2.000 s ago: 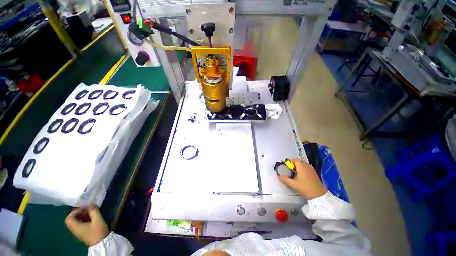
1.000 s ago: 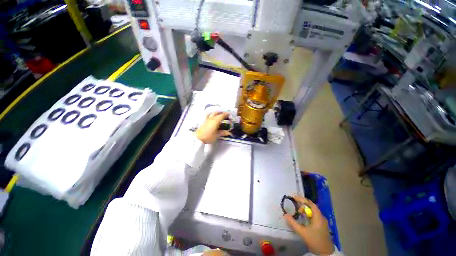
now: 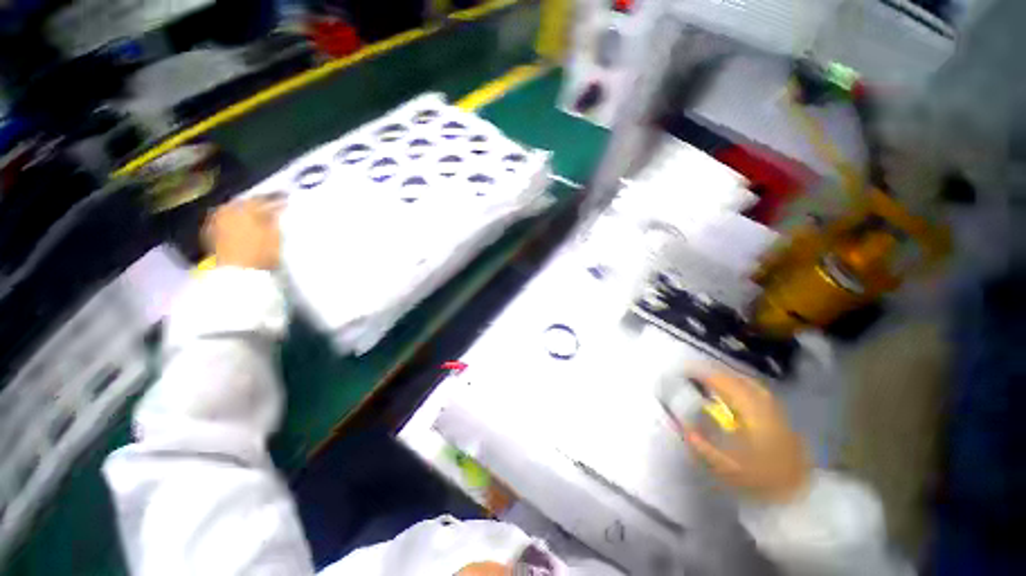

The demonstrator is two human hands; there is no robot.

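My right hand (image 3: 756,437) is blurred over the right of the white press bed. It holds a small yellow tool (image 3: 718,414), with a greyish, blurred ring-like part (image 3: 682,396) at its fingertips. My left hand (image 3: 244,234) is at the left edge of the white sheet stack (image 3: 371,264); a dark bit shows by its fingertips, and I cannot tell if it grips anything. Rows of black rings (image 3: 415,189) lie on the stack. The black fixture (image 3: 711,323) sits beside the gold-orange press cylinder (image 3: 821,276).
A loose ring (image 3: 561,342) lies on the press bed. A white compartment tray (image 3: 73,394) is at far left on the green bench. The controller box (image 3: 596,56) stands behind the stack. A red object (image 3: 765,186) is behind the fixture.
The view has turned left. My left hand has left the fixture and moved to the stack's far left edge. My right hand still holds the yellow tool. The fixture now extends farther left of the cylinder.
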